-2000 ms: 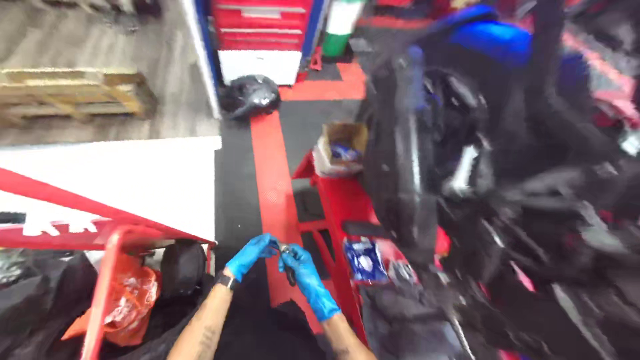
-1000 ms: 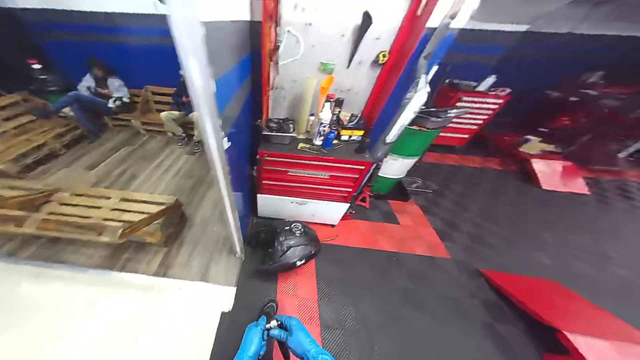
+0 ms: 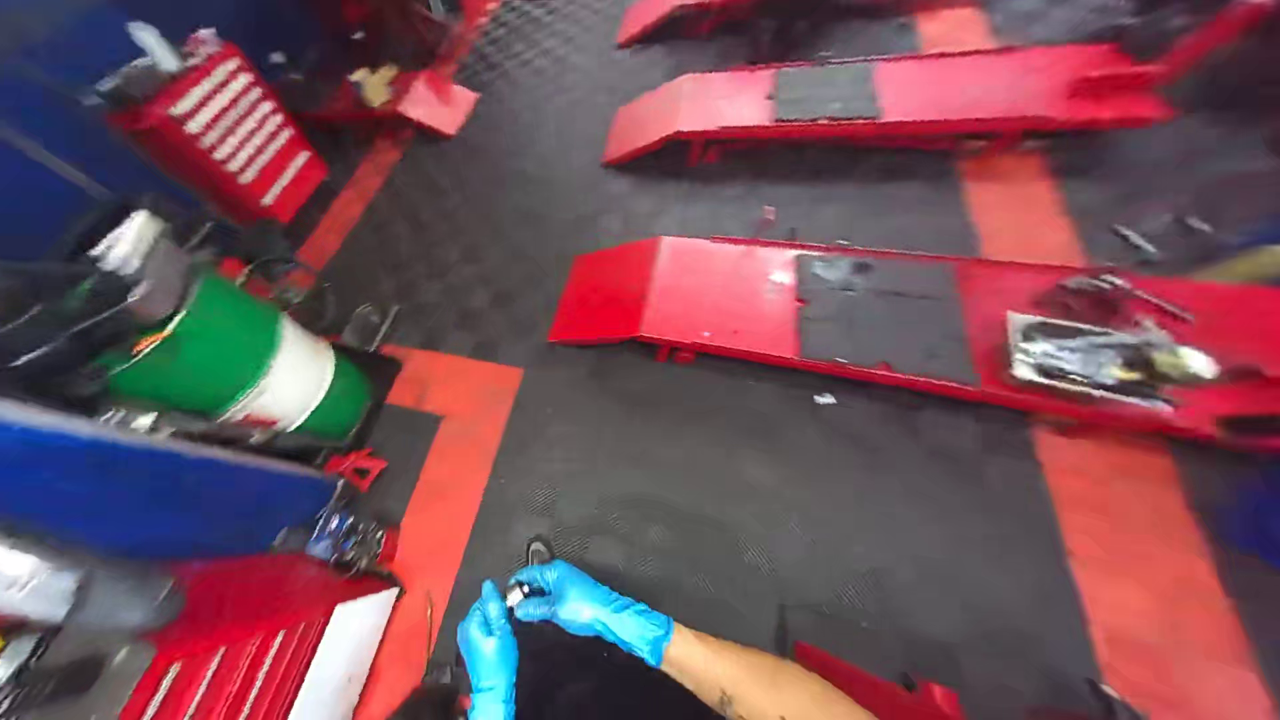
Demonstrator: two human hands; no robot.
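Observation:
Both my hands wear blue gloves and meet at the lower middle of the head view. My right hand (image 3: 575, 603) comes in from the lower right, its fingers closed around a small metal part (image 3: 517, 594) with a shiny end. My left hand (image 3: 488, 645) is beside it, upright, its fingertips close to the same part; whether they touch it I cannot tell. A dark shoe tip (image 3: 539, 550) shows just beyond my hands.
A red motorcycle lift (image 3: 730, 300) bears a tray of tools (image 3: 1090, 360); another red lift (image 3: 740, 105) lies behind it. At left are a green and white drum (image 3: 240, 355), a red tool cabinet (image 3: 225, 135) and a nearer red drawer cabinet (image 3: 240, 660). A red jack stand (image 3: 355, 467) stands near the drum.
The view has swung strongly to the right, from the benches and tool wall to the lifts. My hands have stayed close together around a small part.

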